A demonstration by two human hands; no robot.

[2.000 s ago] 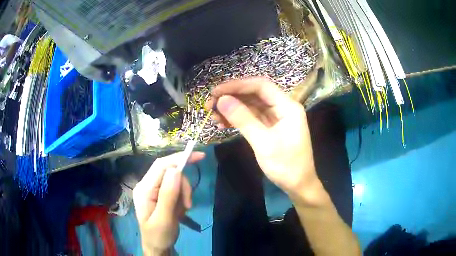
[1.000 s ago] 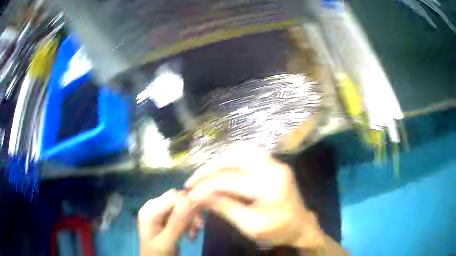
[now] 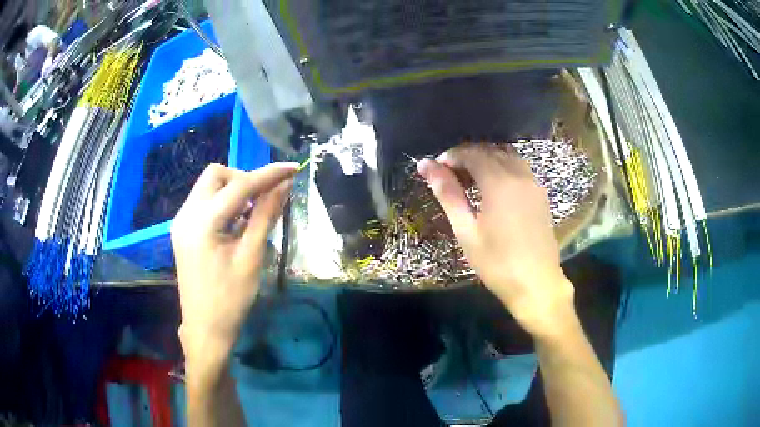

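Note:
My left hand (image 3: 225, 233) pinches a yellow-green lead wire (image 3: 304, 165) by the machine's work point (image 3: 354, 146), where crumpled whitish wrapping hangs. The rest of the wire is hidden by the hand. My right hand (image 3: 504, 221) is over the pile of small silvery pieces (image 3: 554, 171), thumb and index finger together. A thin pale piece (image 3: 410, 157) sticks out at its fingertips; what it is cannot be told.
A blue divided bin (image 3: 125, 200) holds white pieces and dark pieces, left of the machine (image 3: 467, 33). White cable bundles lie at left, with blue ends (image 3: 62, 271), and at right (image 3: 667, 150), with yellow ends over the bench edge. A red stool (image 3: 137, 375) stands below left.
My hands were together over the lap and are now raised and apart, the left by the work point, the right over the pile. The view has shifted; white pieces in the bin now show.

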